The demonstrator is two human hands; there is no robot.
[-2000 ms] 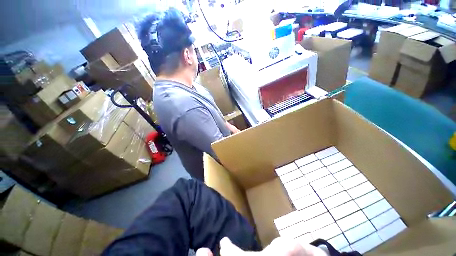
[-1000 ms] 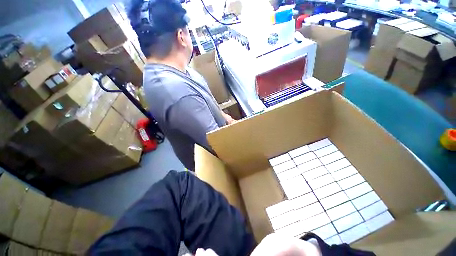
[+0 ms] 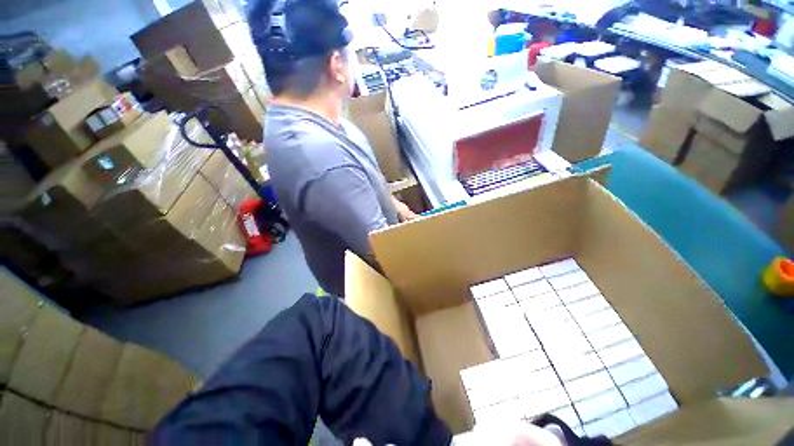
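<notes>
Small white boxes (image 3: 570,348) lie in tight rows on the floor of a large open brown carton (image 3: 696,305). Bare carton floor shows along the left of the rows. My right hand (image 3: 514,433) is at the bottom edge, over the near end of the boxes, with a dark band or cuff at the wrist. It is cut off and its fingers are hidden. A small, blurred bit of skin (image 3: 361,442), apparently my left hand, shows at the bottom edge left of the carton. What either hand holds cannot be seen.
A person in grey (image 3: 326,174) stands beyond the carton's left side, beside a white machine (image 3: 435,131). A green surface (image 3: 688,218) with an orange tape roll (image 3: 779,276) is at right. Stacked cartons (image 3: 148,209) and a red pallet jack (image 3: 252,226) are at left.
The view has shifted slightly. My right hand sits lower in the picture, with less of it showing. The white boxes keep much the same layout.
</notes>
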